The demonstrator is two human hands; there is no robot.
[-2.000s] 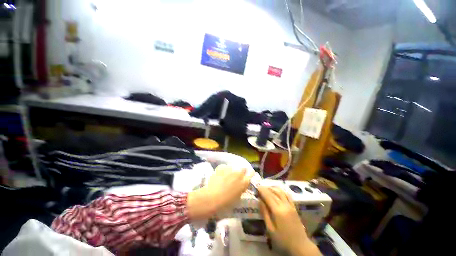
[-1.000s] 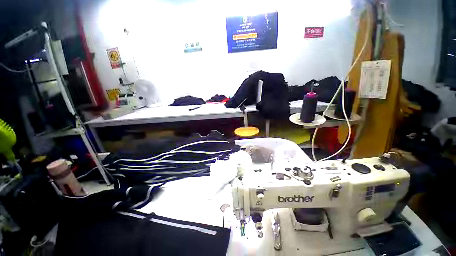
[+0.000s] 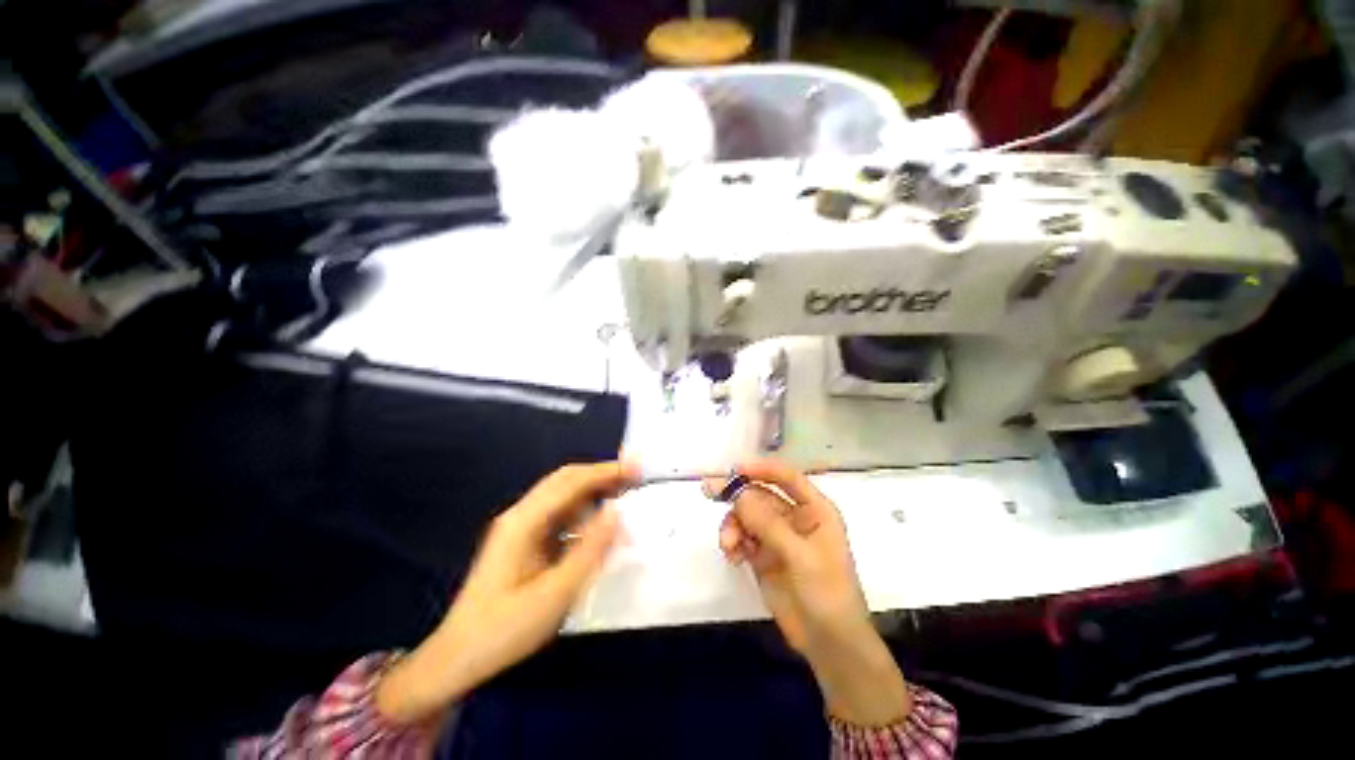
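Observation:
The white sewing machine (image 3: 877,290) stands in front of me, with "brother" on its arm. My left hand (image 3: 543,557) is at the front of the bed, left of the needle area, fingers apart and nothing visible in it. My right hand (image 3: 795,542) is just right of it, fingers curled on a small dark tool, perhaps thread snips (image 3: 731,487). A thin line, perhaps thread, seems to run between the fingertips. The black garment panel (image 3: 342,498) with a pale tape strip lies left of the machine. The needle is too blurred to make out.
A fluffy white ball (image 3: 595,156) is at the machine head's back left. Black pieces with pale lines (image 3: 401,149) lie behind on the left. A dark screen (image 3: 1196,290) is on the machine's right end. More dark cloth with pale lines (image 3: 1159,690) lies at the lower right.
The view has tilted down towards the machine bed. My hands were over the machine arm, then out of view, and are now at the bed's front. The small dark tool now shows in my right hand.

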